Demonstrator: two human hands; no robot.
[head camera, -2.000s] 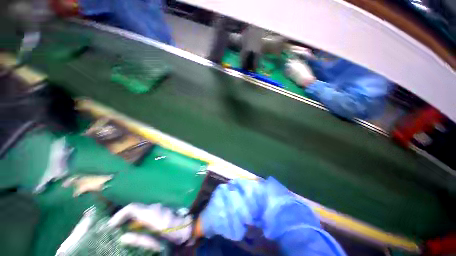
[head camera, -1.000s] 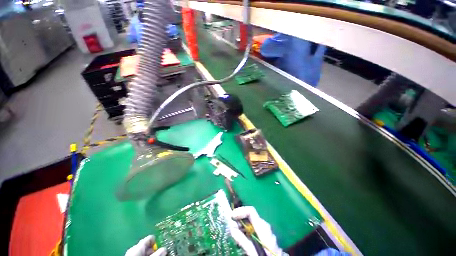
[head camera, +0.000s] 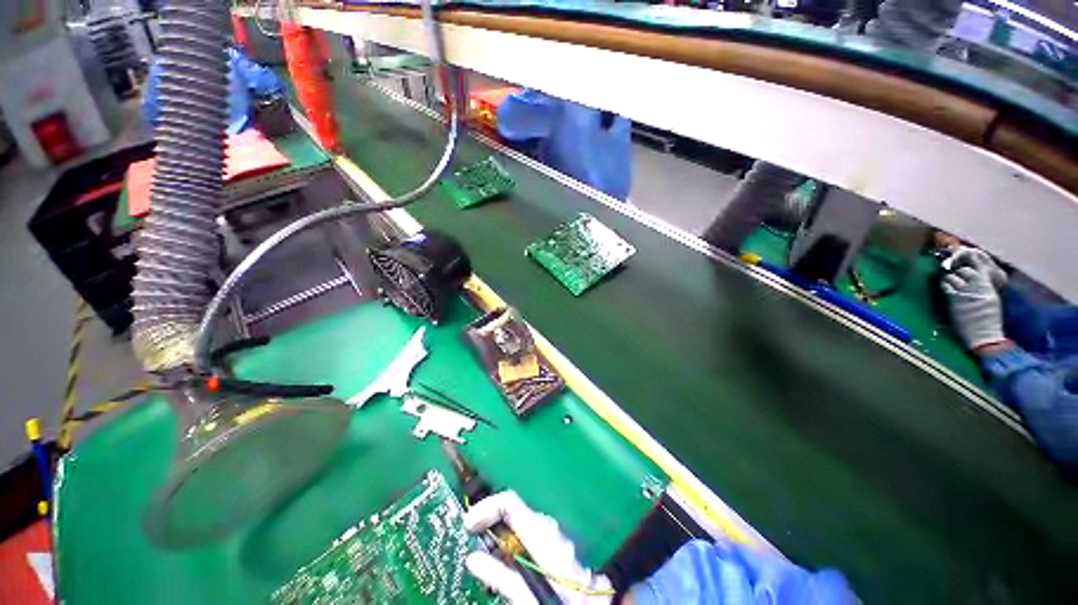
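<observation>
A green circuit board (head camera: 390, 550) lies at the bottom centre, cut off by the lower edge, with silvery dots on its face. My right hand (head camera: 526, 550), in a white glove and blue sleeve, is closed around a dark soldering iron (head camera: 469, 475) with a yellowish part. The iron points up and left, past the board's right corner. My left hand is not in view. White flat pieces (head camera: 435, 418) and thin dark tweezers (head camera: 455, 404) lie on the green mat beyond the iron. A soldering iron stand (head camera: 515, 360) sits beside the belt.
A clear extractor hood (head camera: 242, 461) on a ribbed hose (head camera: 183, 177) hangs over the mat's left side. A black fan (head camera: 420, 274) stands by the yellow belt edge. The conveyor belt (head camera: 662, 343) carries two boards. Across it, another worker's gloved hand (head camera: 975, 301) shows.
The view has swung from its earlier angles; the mat, hood and board now appear further left than a second ago. My left hand has left the picture. My right hand still holds the iron.
</observation>
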